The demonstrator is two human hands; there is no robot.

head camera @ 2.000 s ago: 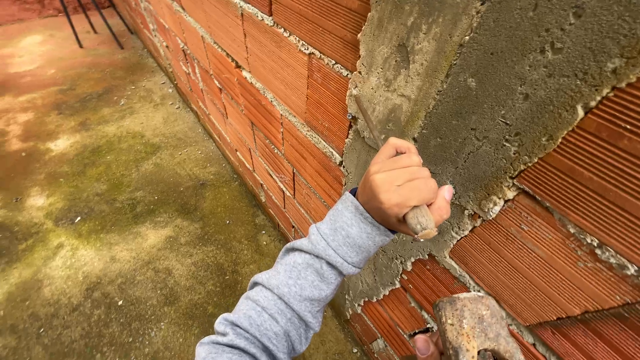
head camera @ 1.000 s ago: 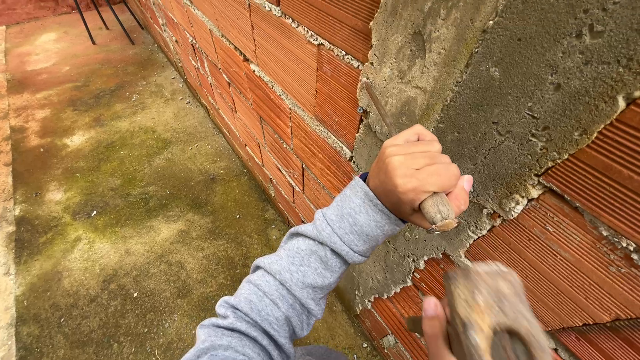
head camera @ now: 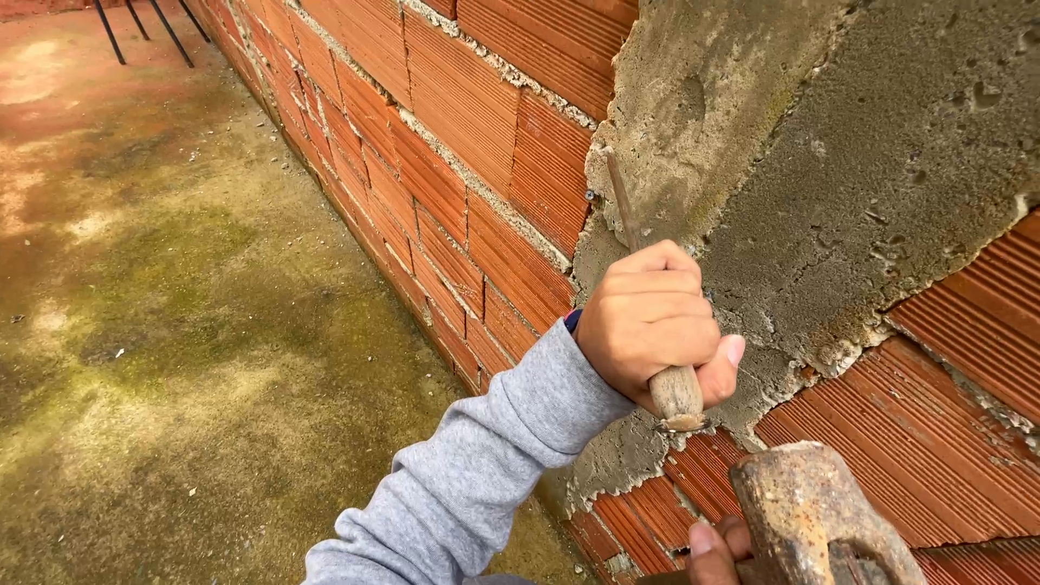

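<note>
My left hand (head camera: pixel 654 321) is closed around the wooden handle (head camera: pixel 676 392) of a chisel, whose narrow metal shaft (head camera: pixel 624 199) points up and away. The chisel's far end lies at the rough edge of the grey mortar (head camera: pixel 691 106), beside the red hollow bricks. Low in the view, my right hand (head camera: pixel 715 552) is partly cut off by the frame edge and holds a hammer. The worn, rusty hammer head (head camera: pixel 800 504) is below and to the right of the chisel handle's butt, apart from it.
The hollow clay brick wall (head camera: pixel 459 97) runs away to the upper left. A broad grey concrete band (head camera: pixel 877 179) crosses it at the right. To the left lies a mossy concrete floor (head camera: pixel 203 366) with small debris. Thin dark metal legs (head camera: pixel 171 34) stand at the far end.
The hammer head rose toward the chisel handle's butt between the first and second earlier frames, and now sits slightly lower again. My left hand keeps its hold on the chisel.
</note>
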